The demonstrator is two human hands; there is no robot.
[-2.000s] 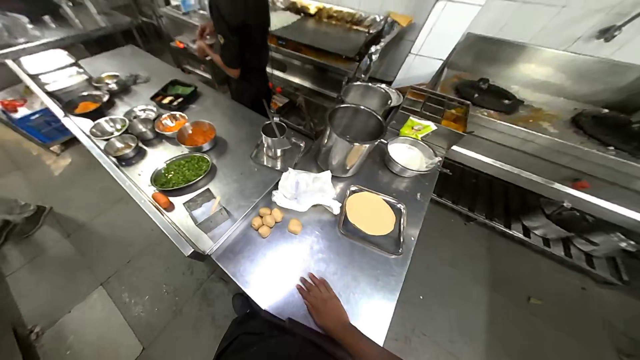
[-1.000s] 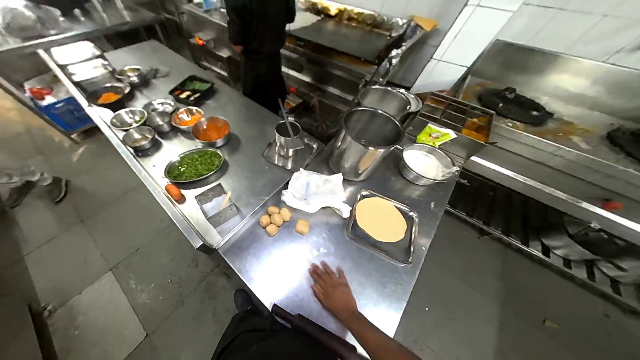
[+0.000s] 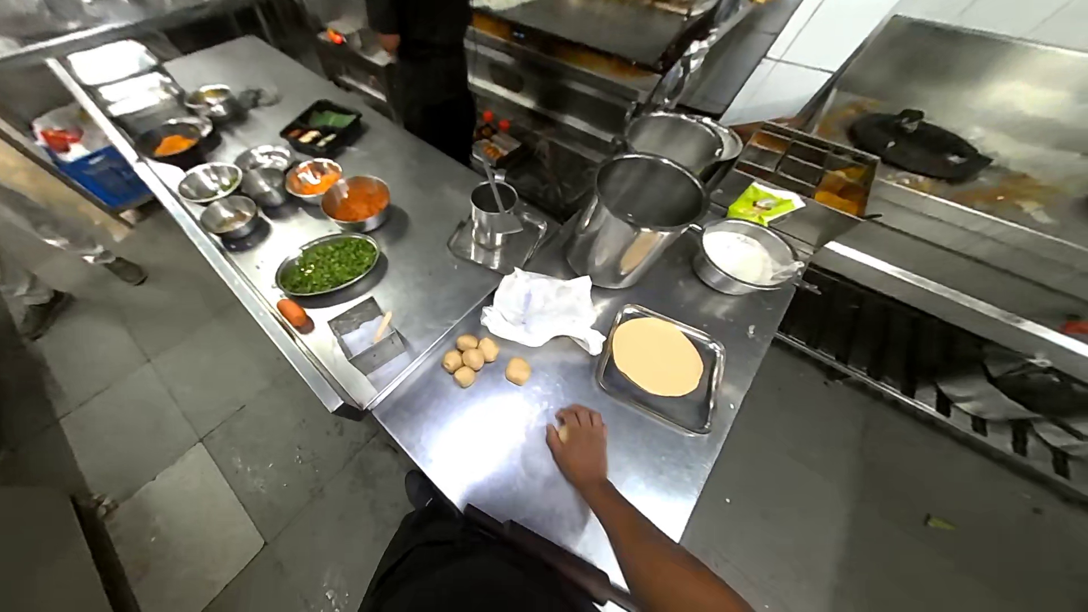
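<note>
On the steel table, my right hand (image 3: 580, 444) curls around a small dough ball (image 3: 563, 433), which shows only partly between thumb and fingers. My left hand is out of view. Several dough balls (image 3: 473, 359) lie bunched to the upper left of the hand, and a single one (image 3: 518, 371) sits nearer to it. A round of flat rolled dough (image 3: 657, 356) rests on a rectangular steel tray (image 3: 715, 387) up and to the right of the hand. Beyond the balls lies a crumpled white cloth (image 3: 544, 308).
Behind the cloth stand a tall steel pot (image 3: 646, 204) and a steel pan of white flour-like powder (image 3: 746, 255). A chopped-greens plate (image 3: 328, 265), a bowl of orange food (image 3: 356, 203) and a square metal container (image 3: 367, 335) occupy the left counter. A person (image 3: 429, 76) stands beyond it.
My right hand lay flat with fingers spread one second ago; now its fingers are curled around a dough ball.
</note>
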